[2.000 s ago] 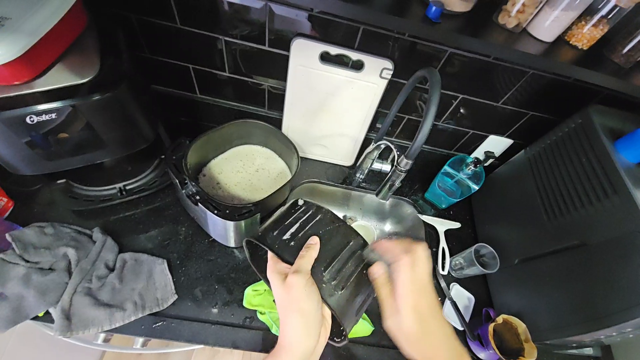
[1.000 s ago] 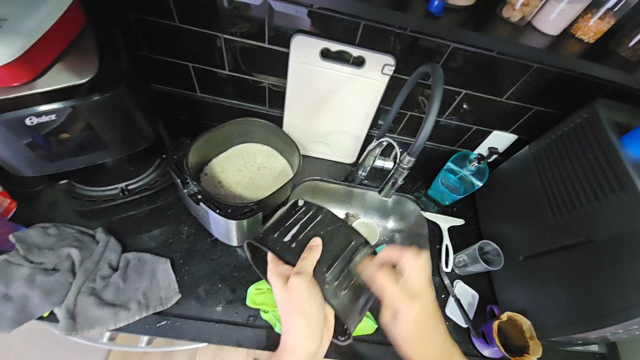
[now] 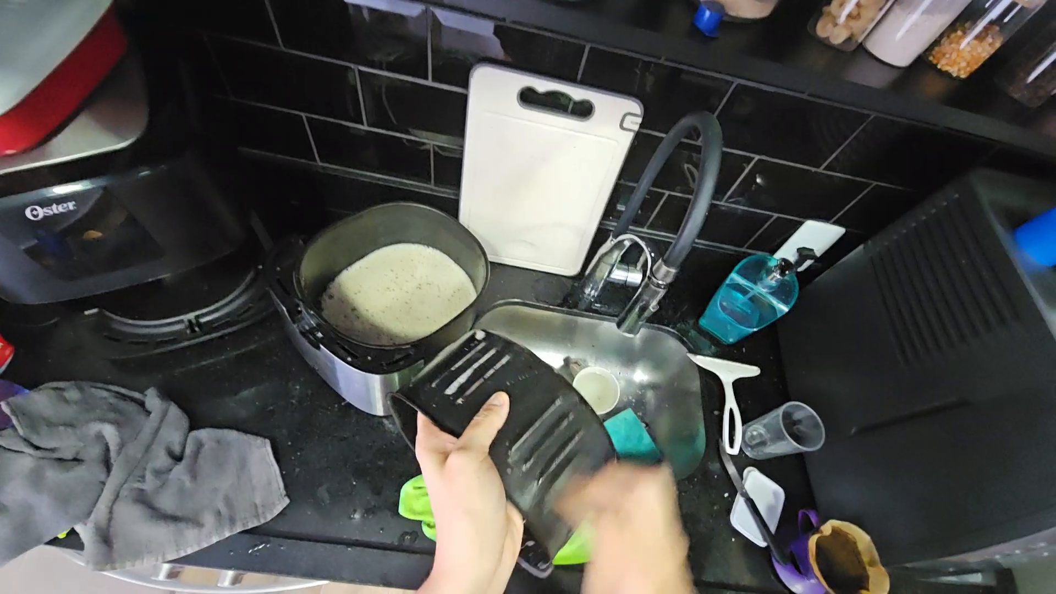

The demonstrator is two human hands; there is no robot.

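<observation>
My left hand [image 3: 474,487] grips a black slotted air fryer tray [image 3: 511,404] by its near edge, thumb on top, and holds it tilted over the sink's front left part. At the tray's lower right end is my right hand [image 3: 627,511], blurred; whether it holds anything cannot be told. Pale streaks show around the slots. Behind and to the left stands the air fryer basket [image 3: 388,268], with cloudy, foamy liquid in it. A teal sponge [image 3: 632,435] and a small pale round cup [image 3: 596,389] lie in the steel sink [image 3: 660,355], right of the tray.
A faucet [image 3: 660,264] arches over the sink, beside a white cutting board [image 3: 544,173]. Blue soap bottle [image 3: 749,299], white squeegee [image 3: 730,388], clear cup [image 3: 784,430] and purple coffee filter holder [image 3: 796,561] stand right. Left are a gray cloth [image 3: 140,470] and the air fryer [image 3: 124,231]. Green cloth [image 3: 417,503] lies under the tray.
My right hand has moved about over the tray's right part and is now at its lower end. The left hand keeps its grip. The teal sponge in the sink now shows more plainly.
</observation>
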